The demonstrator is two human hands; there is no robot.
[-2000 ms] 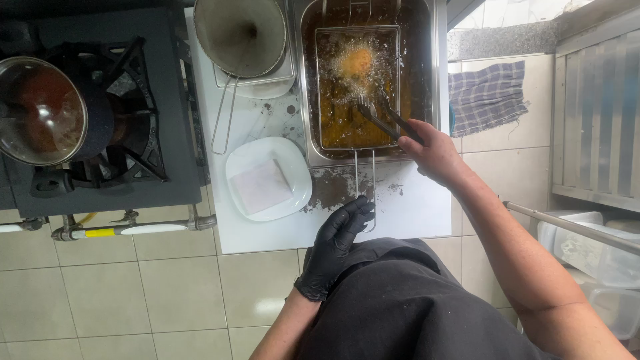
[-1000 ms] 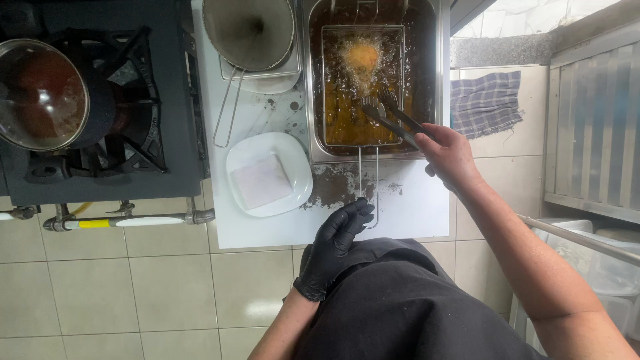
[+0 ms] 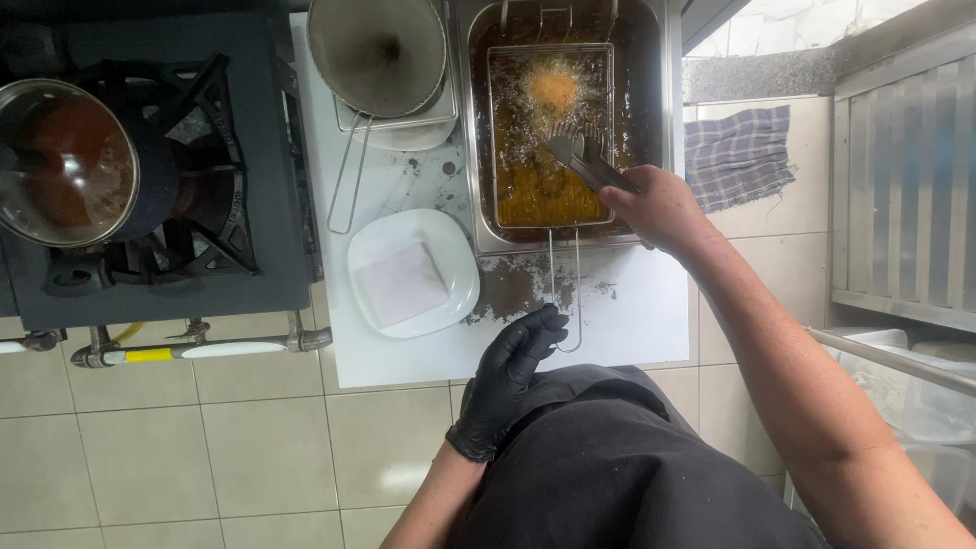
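Note:
An orange-golden piece of food (image 3: 555,92) bubbles in the hot oil inside a wire fryer basket (image 3: 612,137), which sits in a steel deep fryer (image 3: 482,221). My bare right hand (image 3: 657,204) grips dark metal tongs (image 3: 591,168); their toothed tips are just below the food, over the oil. My left hand (image 3: 518,374), in a black glove, is at the end of the basket's wire handle (image 3: 578,293), fingers curled by it; whether they close on the wire is unclear. Left of the handle, a white plate (image 3: 465,297) holds a folded paper napkin (image 3: 404,283).
A conical strainer (image 3: 377,57) with a wire handle rests at the back left of the white counter (image 3: 625,320). Further left, a pot with a glass lid (image 3: 69,164) sits on a gas stove (image 3: 278,274). A checked cloth (image 3: 740,158) lies right of the fryer; plastic containers (image 3: 934,396) stand lower right.
The tongs' two toothed ends, spread apart a second ago, are now close together and nearer the food. My left hand stays at the basket's handle.

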